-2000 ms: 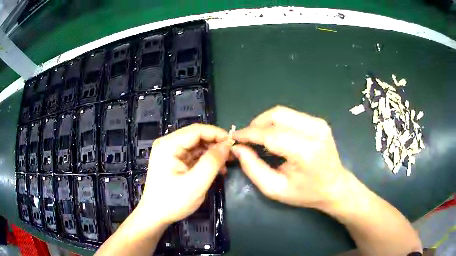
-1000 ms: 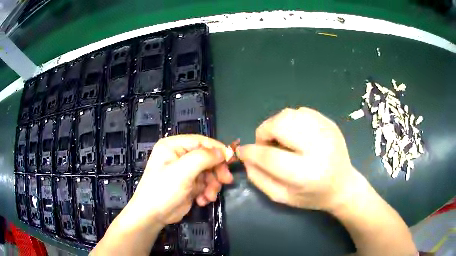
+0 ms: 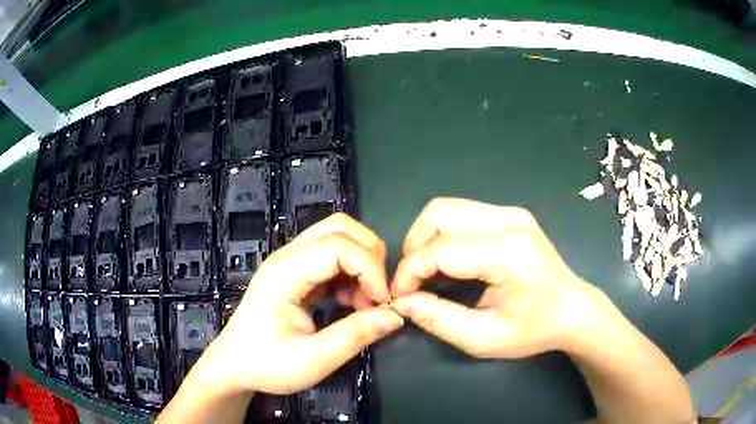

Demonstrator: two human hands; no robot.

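My left hand (image 3: 311, 310) and my right hand (image 3: 497, 286) meet fingertip to fingertip at the middle of the view, above the right edge of the tray. A tiny part (image 3: 392, 304) is pinched between the thumbs and index fingers; it is almost wholly hidden by the fingertips. A glossy black blister tray (image 3: 349, 178) lies at left, with black phone housings (image 3: 249, 203) in its pockets. My left hand and forearm cover some of its near right pockets. A pile of small pale strips (image 3: 655, 215) with dark bits lies at right.
A dark green bench surface (image 3: 472, 132) lies under the tray and pile. A white strip (image 3: 497, 33) runs along its far side, with a brighter green surface (image 3: 249, 21) beyond. A short yellow strip (image 3: 543, 58) lies near the far edge. Red objects (image 3: 41, 402) show at the lower left.
Both hands have moved a little nearer to me. The small pale and reddish-brown part seen between the fingertips is now almost hidden. The fingers of both hands have curled into rounder pinches.
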